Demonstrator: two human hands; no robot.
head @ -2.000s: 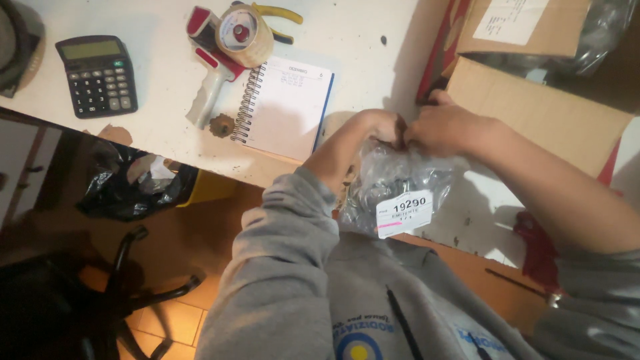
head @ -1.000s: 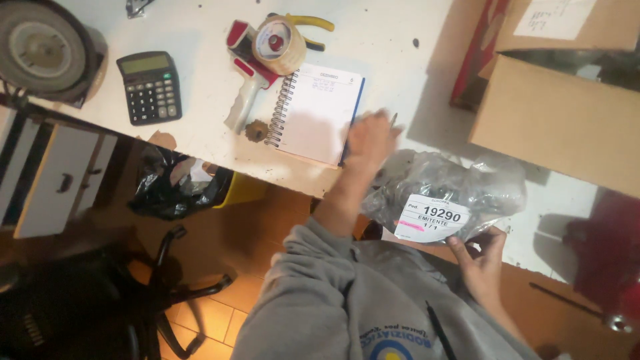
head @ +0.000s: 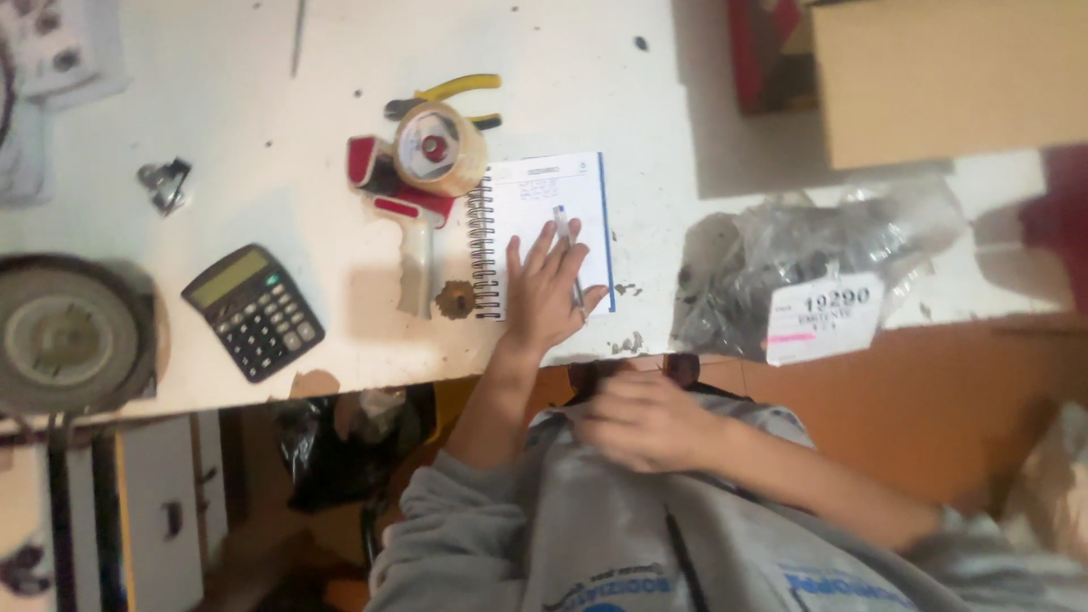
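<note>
My left hand (head: 546,285) lies over an open spiral notebook (head: 531,183), its fingers loosely spread with a clear ballpoint pen (head: 560,219) running between and beneath them. Handwriting fills a few lines at the top of the page. Blurred by motion, my right hand (head: 646,421) is curled in front of the grey apron or top, below the table edge; whether it holds anything does not show. A clear plastic bag of dark parts (head: 739,255), bearing a white label (head: 824,319), rests at the table's front edge, touched by neither hand.
Left of the notebook are a tape dispenser (head: 416,255), yellow-handled pliers (head: 459,85), a small brown toothed piece (head: 456,299), a calculator (head: 253,312) and a round wheel-like thing (head: 68,336). A cardboard box (head: 943,85) stands at the back right. A black bag (head: 327,459) is below the table.
My left hand has moved from the notebook's right edge onto its page. My right hand has let go of the plastic bag and moved left to my front. The view has shifted.
</note>
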